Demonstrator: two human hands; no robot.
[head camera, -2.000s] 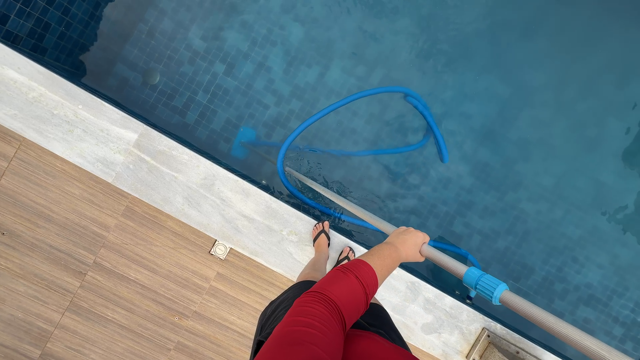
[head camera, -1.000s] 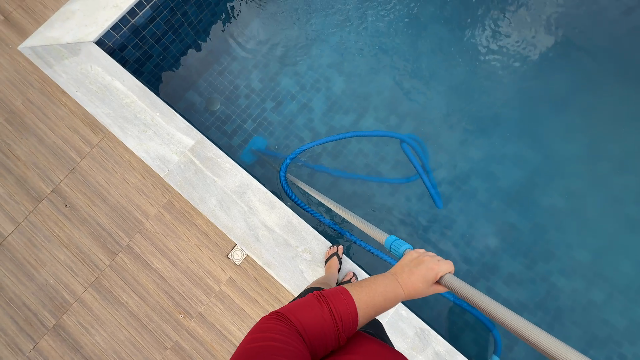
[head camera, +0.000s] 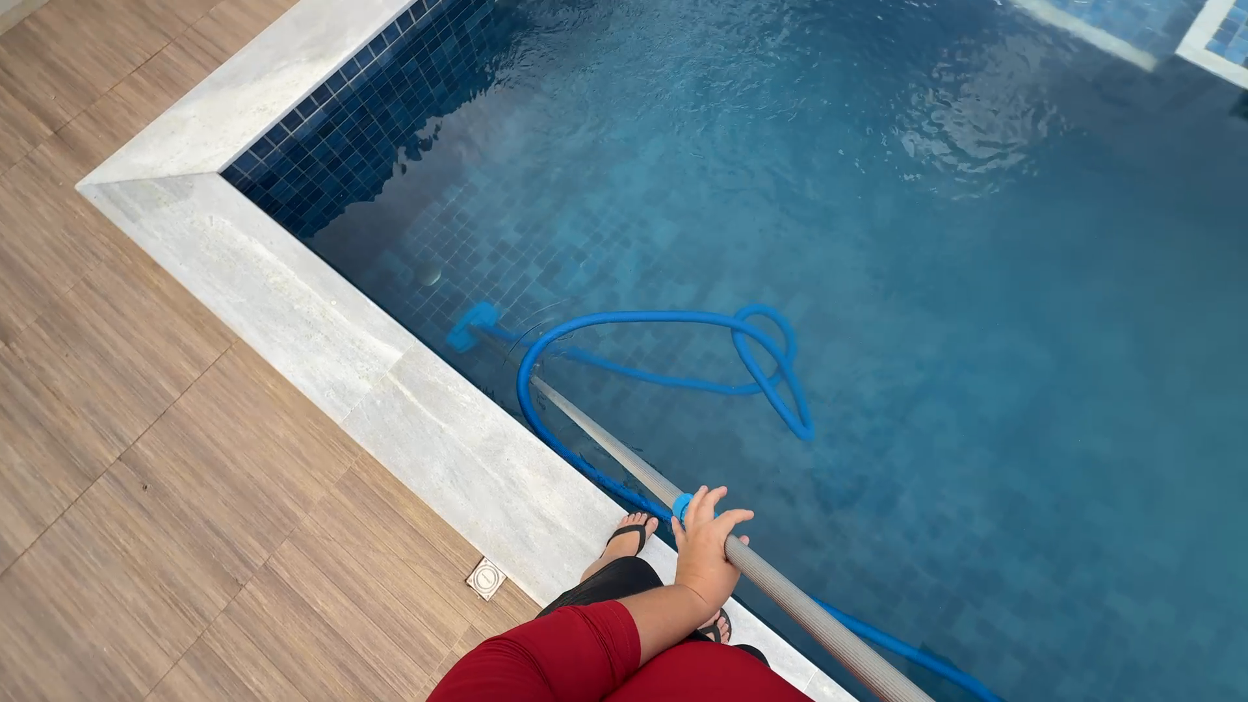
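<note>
My left hand (head camera: 707, 546) rests over a long grey telescopic pole (head camera: 819, 619) beside its light-blue locking collar (head camera: 682, 506). Its fingers are spread and lifted, not wrapped around the pole. From the lower right the pole slants down into the pool water, towards a blue pool vacuum head (head camera: 473, 327) under water near the side wall. A blue hose (head camera: 634, 317) loops in the water by the vacuum head, crosses near the pole, and continues at the lower right. My right hand is out of view.
White stone coping (head camera: 380, 361) edges the pool and turns a corner at the upper left. My sandalled foot (head camera: 632, 536) stands on it. Wood-look tile decking (head camera: 195, 468) with a small square drain cover (head camera: 486, 578) lies alongside. Pale-edged structures show at the upper right.
My left hand was closed around the pole and has loosened, its fingers now spread. The collar has shifted down the pole's line towards the water. The view takes in more of the pool corner.
</note>
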